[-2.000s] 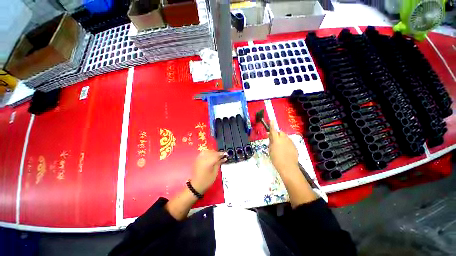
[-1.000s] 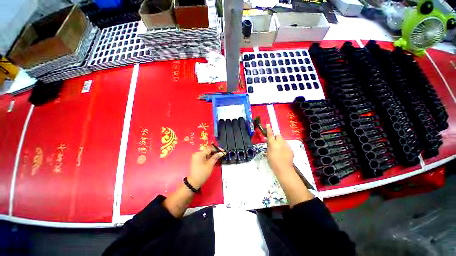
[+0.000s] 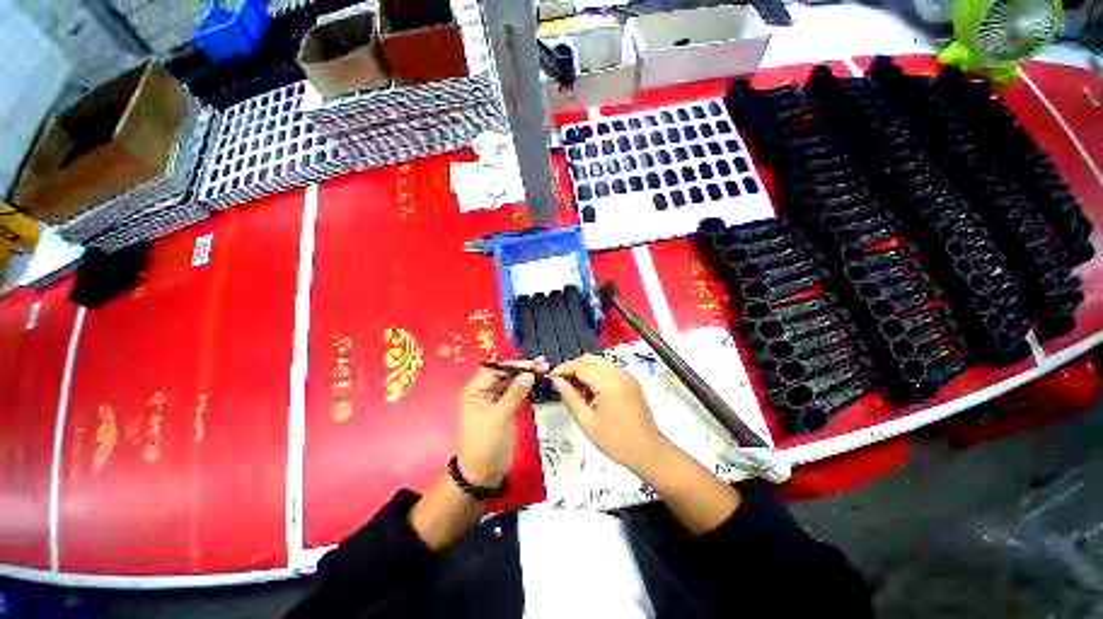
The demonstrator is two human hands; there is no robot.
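Several black tubes (image 3: 554,320) lie side by side with their far ends in the blue bin (image 3: 509,293). My left hand (image 3: 488,423) is at their near ends and holds a thin dark rod that sticks out to the left. My right hand (image 3: 614,414) is beside it, thumb and fingers drawn together at the tube ends. The fingertips almost meet; any small fitting between them is too small to tell. The hands hide most open tube ends. The hammer (image 3: 683,372) lies slanted on the floral work pad (image 3: 617,474), right of my right hand.
A white tray (image 3: 619,221) of small black pieces lies beyond the bin, beside a grey post (image 3: 523,115). Long rows of black tubes (image 3: 798,327) fill the right. A dark bundle (image 3: 109,276), stacked trays (image 3: 260,145) and cardboard boxes (image 3: 115,139) are at the left.
My right hand has let go of the hammer, which now lies on the pad, and has moved left to meet my left hand at the tube ends. The view has shifted slightly.
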